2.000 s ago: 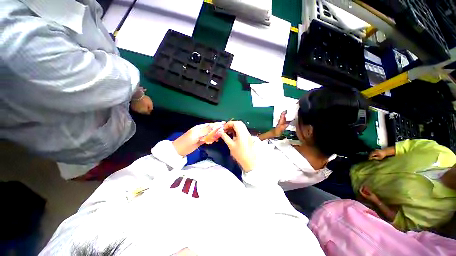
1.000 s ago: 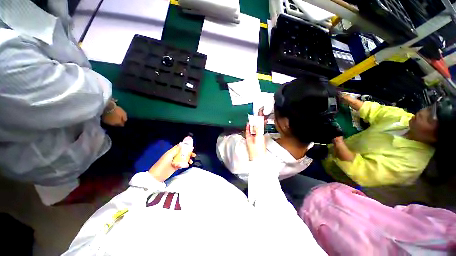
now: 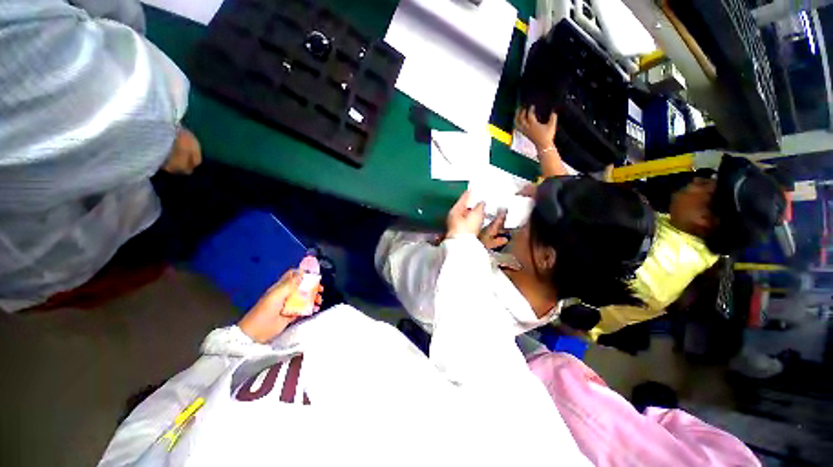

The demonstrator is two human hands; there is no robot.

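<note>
My left hand (image 3: 269,310) is at the lower left, in front of my body and below the bench edge. Its fingers are closed around a small orange and pale pink thing (image 3: 304,285) that I cannot identify. My right hand (image 3: 464,217) is at the bench's front edge, with bent fingers against white paper (image 3: 498,193); whether it grips the paper is unclear. The black parts tray (image 3: 283,91) lies on the green mat, with a shiny round piece (image 3: 318,44) and a few small bright pieces in its pockets.
A seated person (image 3: 585,237) is close on my right, one hand near the paper and one at a dark tray stack (image 3: 575,100). A person in pale clothing (image 3: 82,137) stands left. A white bench sheet (image 3: 457,55) lies behind. A blue stool (image 3: 242,260) is below the bench.
My hands have parted. My left hand has moved left and down with the small thing. My right hand has reached forward to the white paper. The neighbour's arm now reaches the dark trays.
</note>
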